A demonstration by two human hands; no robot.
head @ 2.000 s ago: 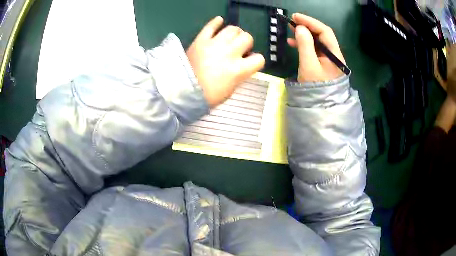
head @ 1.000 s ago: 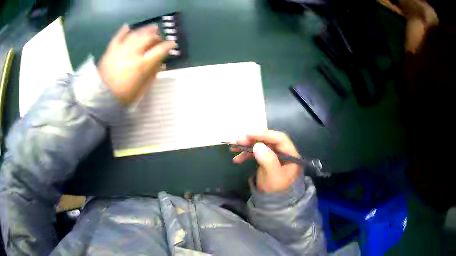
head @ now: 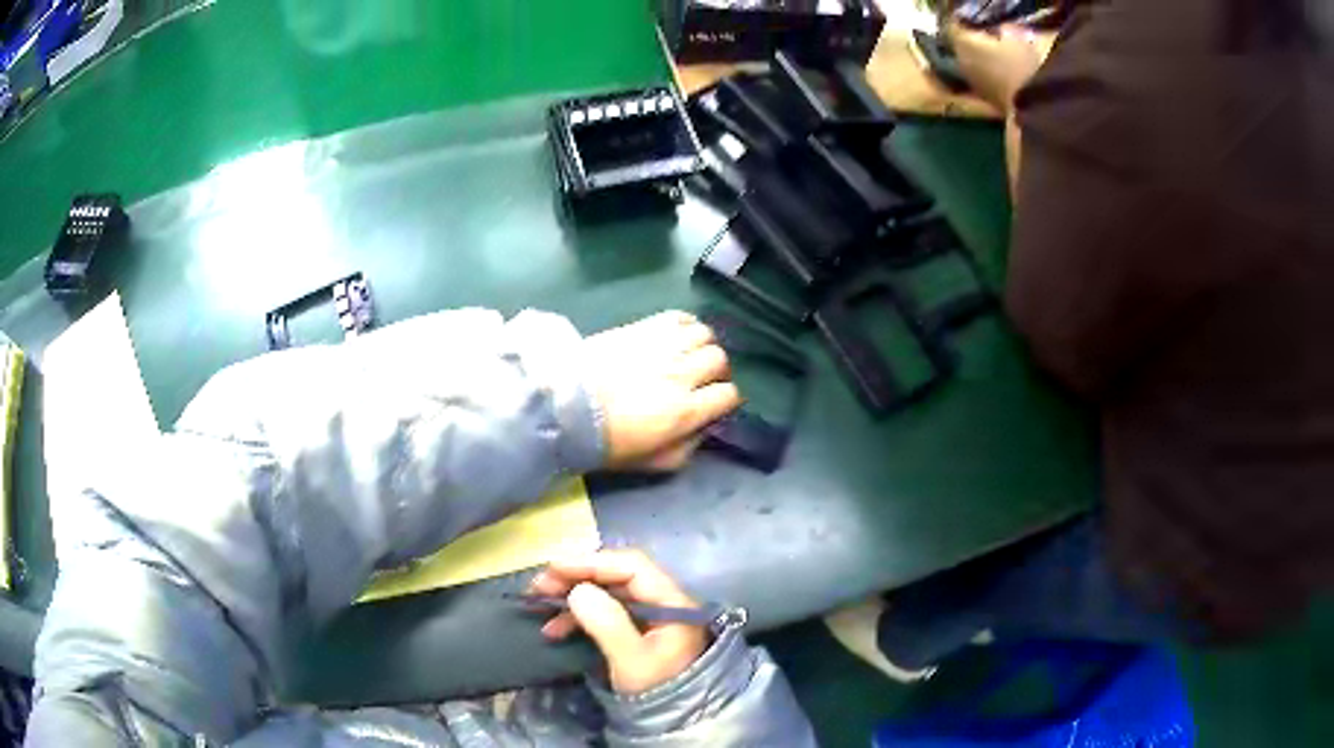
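Note:
My left hand (head: pixel 666 392) is at the near edge of the black parts pile, its fingers on a black open frame (head: pixel 755 439); the fingertips are partly hidden, but they seem to grip it. My right hand (head: pixel 632 617) holds dark, slim tweezers (head: pixel 676 611) near the bench's front edge, tip pointing left. The yellow-edged pad sheet (head: pixel 549 538) is mostly hidden under my left sleeve. A small frame with pale squares (head: pixel 322 310) lies beyond that sleeve.
Black housings and frames (head: pixel 827 190) lie piled at right. A stack of black housings (head: pixel 626 146) stands beyond. A small black part (head: pixel 88 241) and a white sheet (head: pixel 100 395) are at left. A person in a dark sleeve (head: pixel 1097 263) is at right; a blue stool (head: pixel 1046 699) stands below.
The view has swung right. My left hand has left the frame with pale squares and reached right to the black parts. My right hand still holds the tweezers near the front edge.

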